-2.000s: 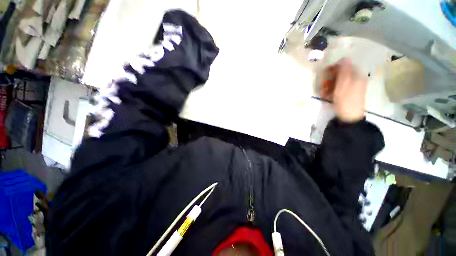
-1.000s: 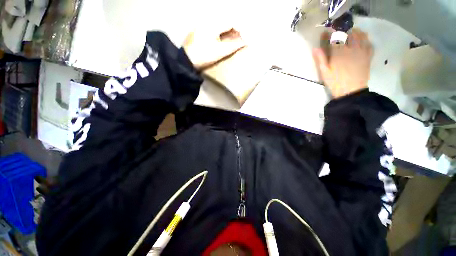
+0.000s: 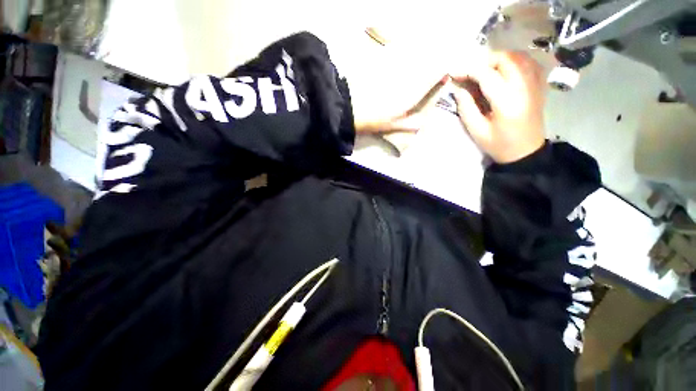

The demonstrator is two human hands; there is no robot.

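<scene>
My left hand point(image 3: 401, 126) is low over the glossy white table point(image 3: 267, 23), partly washed out by glare, its fingers reaching right toward my right hand. My right hand point(image 3: 507, 103) is left of the white round knob point(image 3: 563, 78), thumb and fingers bent toward the left fingertips. A small grey and dark item point(image 3: 446, 101) shows between the two hands; I cannot tell whether it is a tool or a fabric edge, nor which hand holds it. Any pale fabric under the hands is lost in glare. The sewing machine head point(image 3: 660, 50) is at upper right.
A small tan piece point(image 3: 375, 36) lies on the table beyond my left hand. The table's dark front edge point(image 3: 412, 185) runs close to my black jacket. A blue crate point(image 3: 29, 240) is at far left. Tan bundles point(image 3: 675, 248) are at far right.
My left hand has moved right toward my right hand. My right hand has moved away from the white knob. The tan fabric seen under my left hand a second ago no longer shows clearly.
</scene>
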